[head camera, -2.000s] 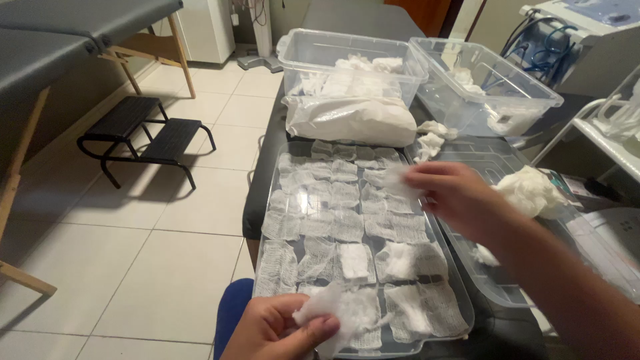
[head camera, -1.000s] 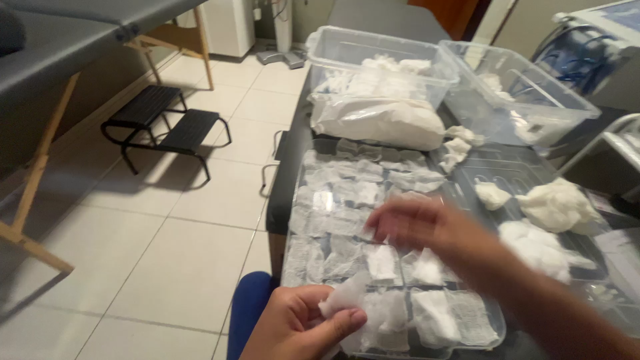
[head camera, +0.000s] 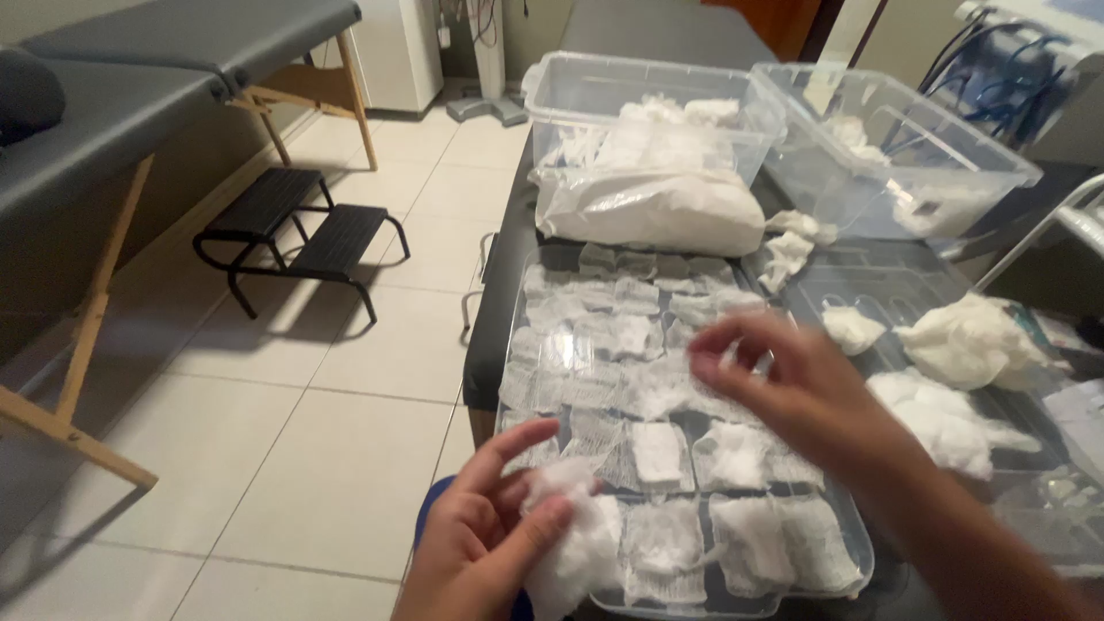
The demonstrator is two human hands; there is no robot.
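Observation:
My left hand holds a tuft of white cotton wool between thumb and fingers, over the near left part of a clear plastic lid. Rows of gauze squares lie on the lid, and some carry a cotton piece, such as the flat cotton pad. My right hand, blurred, hovers over the right side of the rows with its fingers curled; whether a bit of cotton is between them I cannot tell. To its right, cotton wool clumps rest on a second clear lid.
Behind the gauze lie a white plastic bag and a clear bin with white material. Another clear bin stands at the right. On the tiled floor is a black two-step stool, beside a dark massage table with wooden legs.
My right hand has moved from the right edge of the gauze rows to over them. My left hand still holds cotton, its index finger now more extended. The view has shifted somewhat left.

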